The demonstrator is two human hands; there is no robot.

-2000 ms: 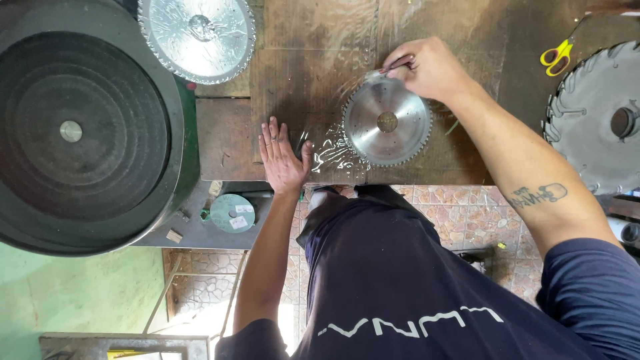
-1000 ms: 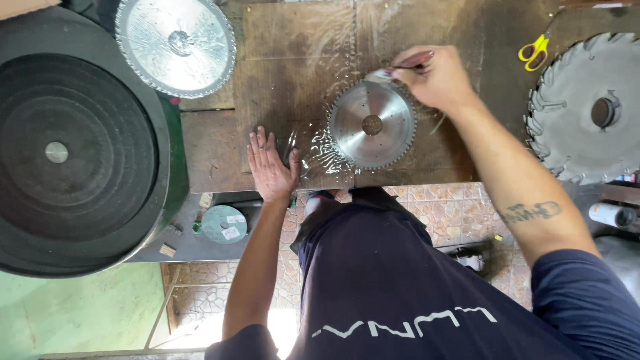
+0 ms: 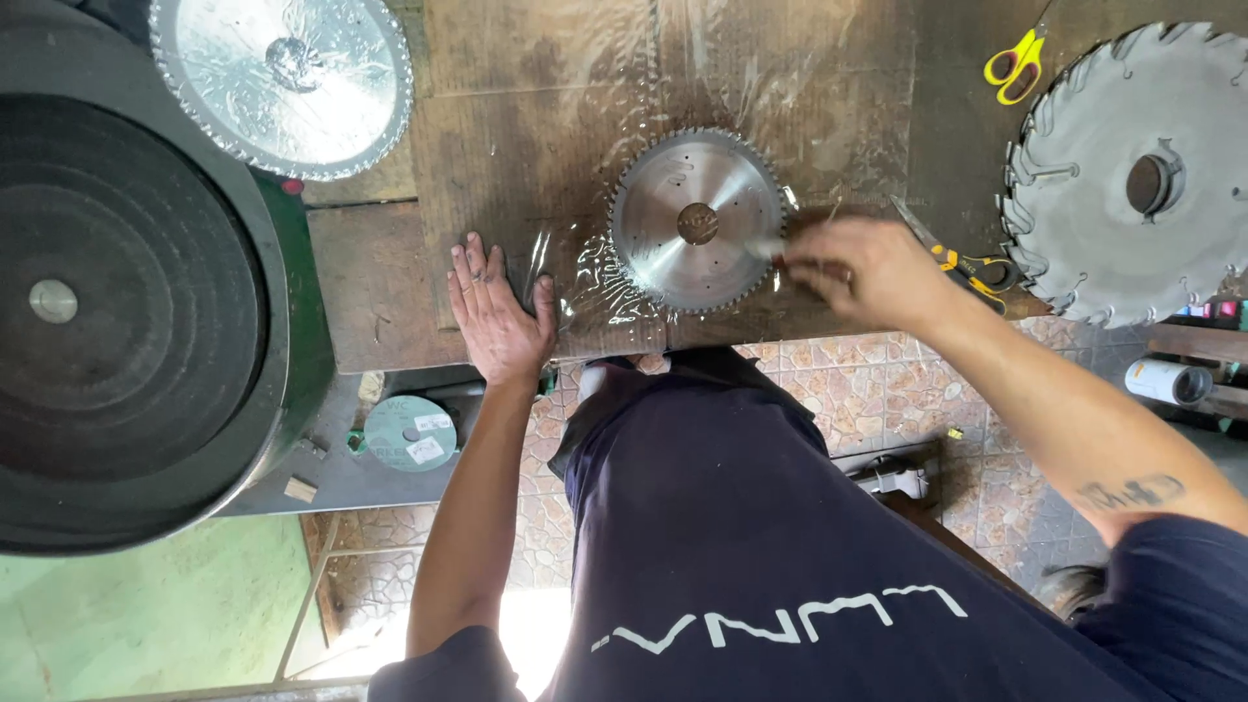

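Note:
A round steel saw blade (image 3: pixel 655 214) with a toothed rim and a centre hole lies flat on clear plastic film (image 3: pixel 595 268) over the wooden workbench. Flat beside it, on its left, rests my left hand (image 3: pixel 499 312), fingers apart, on the film's edge and the bench. My right hand (image 3: pixel 868 268) is at the blade's right rim, fingers curled around a small brush-like tool (image 3: pixel 770 248), blurred, whose pale tip is over the teeth. Behind my right hand lie black-and-yellow scissors (image 3: pixel 960 268).
A film-wrapped saw blade (image 3: pixel 341 107) lies at the upper left, next to a large black round machine disc (image 3: pixel 127 390). Yellow scissors (image 3: pixel 1016 66) and a larger saw blade (image 3: pixel 1092 224) are at the right. A green abrasive disc (image 3: pixel 390 434) sits on a lower shelf.
My right hand, with the small tool, has moved from the blade's upper right rim down to its right side. My left hand has stayed flat on the bench.

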